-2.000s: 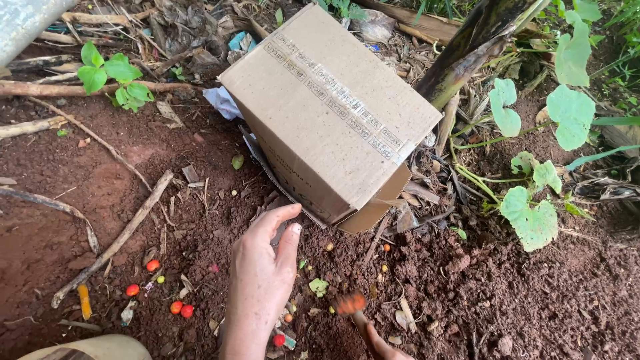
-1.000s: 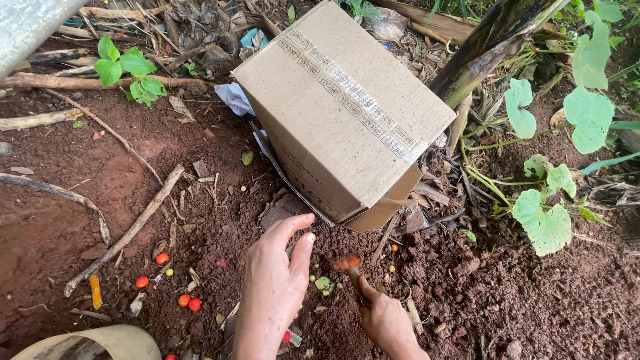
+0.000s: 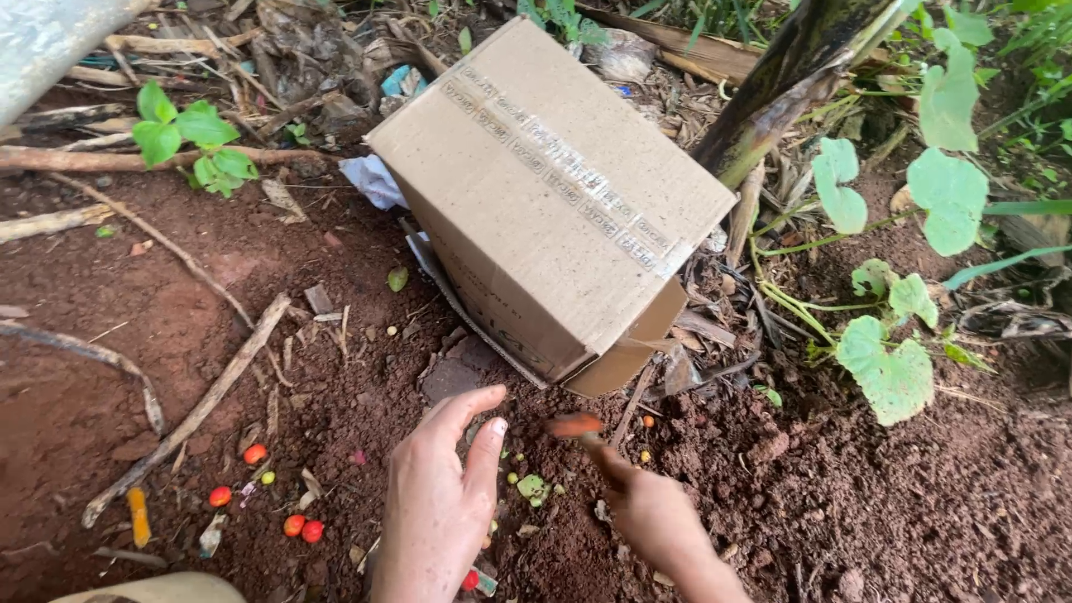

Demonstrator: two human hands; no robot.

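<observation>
My left hand (image 3: 444,494) holds nothing, its index finger and thumb apart above the reddish soil. To its right, my right hand (image 3: 662,519) grips a small tool with a blurred orange-red head (image 3: 574,425) and a brown handle; its exact kind cannot be told. A closed-topped cardboard box (image 3: 553,184) with printed tape stands tilted on the ground beyond both hands, a loose flap (image 3: 628,343) showing at its near corner. Small yellow-green fruits (image 3: 512,478) and a pale green leaf piece (image 3: 533,489) lie between my hands. Several red fruits (image 3: 311,531) are scattered to the left.
Dry sticks (image 3: 201,402) lie on the left. A dark plant stem (image 3: 779,92) rises behind the box, near a broad-leaved vine (image 3: 888,368) on the right. At the bottom left edge is the rim of a pale container (image 3: 159,589); a grey surface (image 3: 59,50) fills the top left corner.
My right hand, mostly out of view two seconds ago, now shows well inside the frame with the orange-headed tool still in it. My left hand stays beside the box's near corner.
</observation>
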